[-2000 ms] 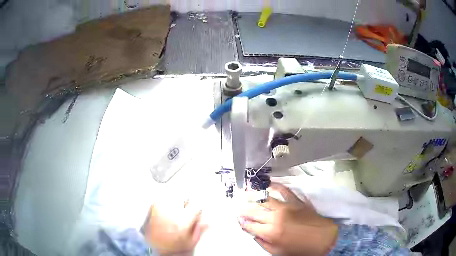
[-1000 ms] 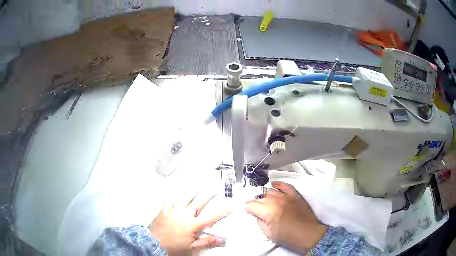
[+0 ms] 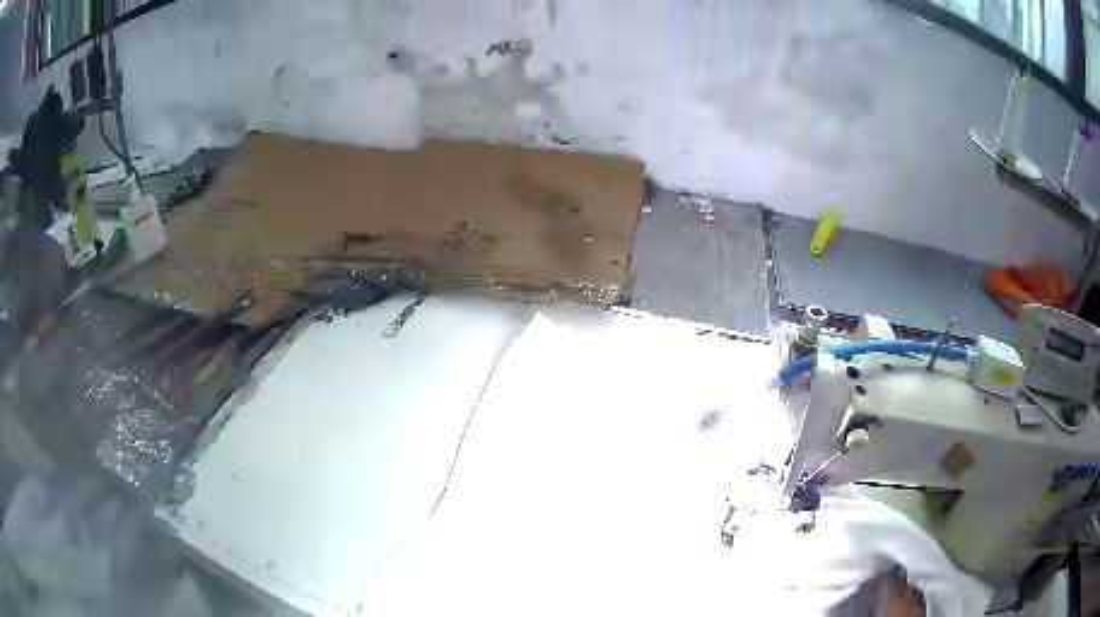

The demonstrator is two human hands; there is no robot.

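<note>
White fabric [image 3: 579,482] lies flat on the white machine table [image 3: 326,446], glaring under the lamp; its left edge runs down toward the picture's bottom. More white cloth is bunched under the off-white sewing machine head [image 3: 917,422]. The presser foot area [image 3: 802,497] is small and dark. My right hand [image 3: 890,594] is cut off by the bottom edge, dark and blurred, on the cloth below the machine; its fingers cannot be made out. My left hand is not in view.
A brown cardboard sheet [image 3: 531,217] lies at the back left, with shiny plastic film [image 3: 133,416] at the left table edge. A yellow-green tool [image 3: 825,233] and orange cloth [image 3: 1028,289] lie behind the machine. A blurred grey heap fills the lower left.
The view has swung left and up, so the machine now sits at the right. My left hand has left the picture, and my right hand is mostly cut off.
</note>
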